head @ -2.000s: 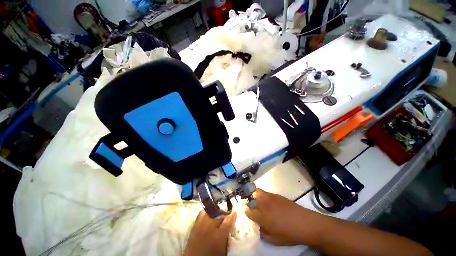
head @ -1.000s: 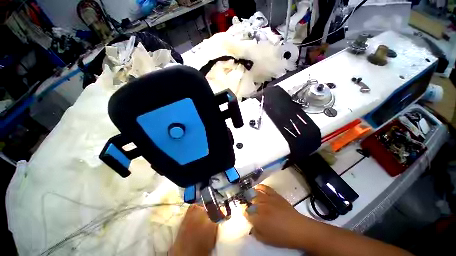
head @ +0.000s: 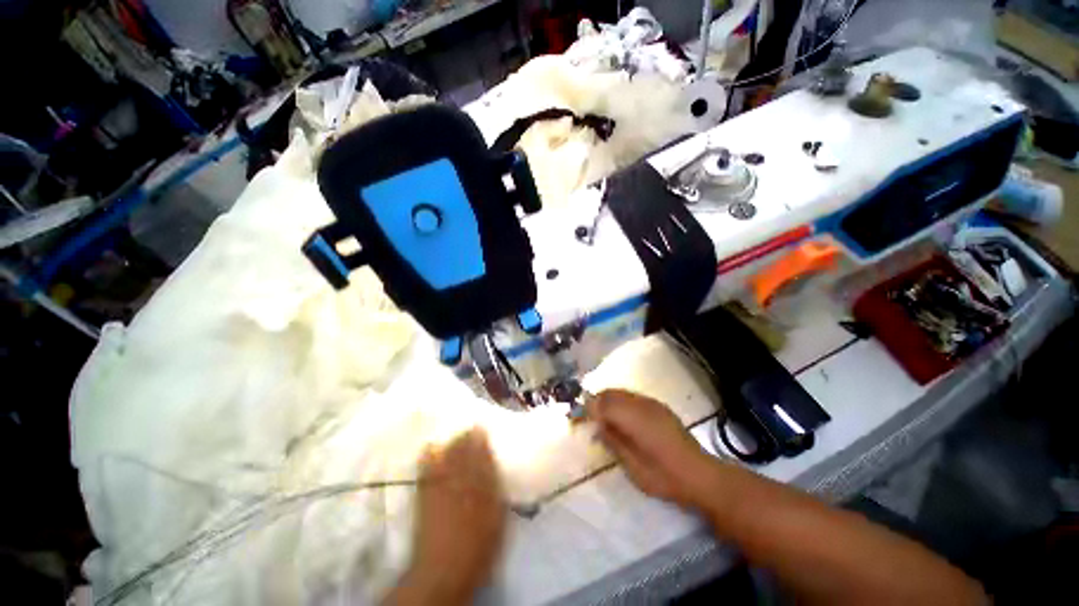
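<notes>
The big cream-white fabric (head: pixel 225 379) is heaped over the left of the table and runs up to the brightly lit needle area. My left hand (head: pixel 459 503) is blurred and lies on the fabric, left of and below the needle; its fingertips are lost in glare, so I cannot tell if it grips. My right hand (head: pixel 639 438) is just right of the presser area, fingertips close to the small metal parts; what it touches there is unclear. The white sewing machine (head: pixel 592 266) stands above both hands. Long thin grey strands (head: pixel 272 497) lie across the fabric at lower left.
A black and blue phone holder (head: pixel 426 219) sticks up over the machine's front end. A flat black device (head: pixel 769 397) with a looped cable lies on the table right of my right hand. An orange piece (head: pixel 795 270) and a red tray (head: pixel 905 337) of small metal parts are farther right.
The view has shifted, showing more table at the front edge. My left hand has moved away from the needle, widening the gap between my hands. My right hand remains beside the presser area.
</notes>
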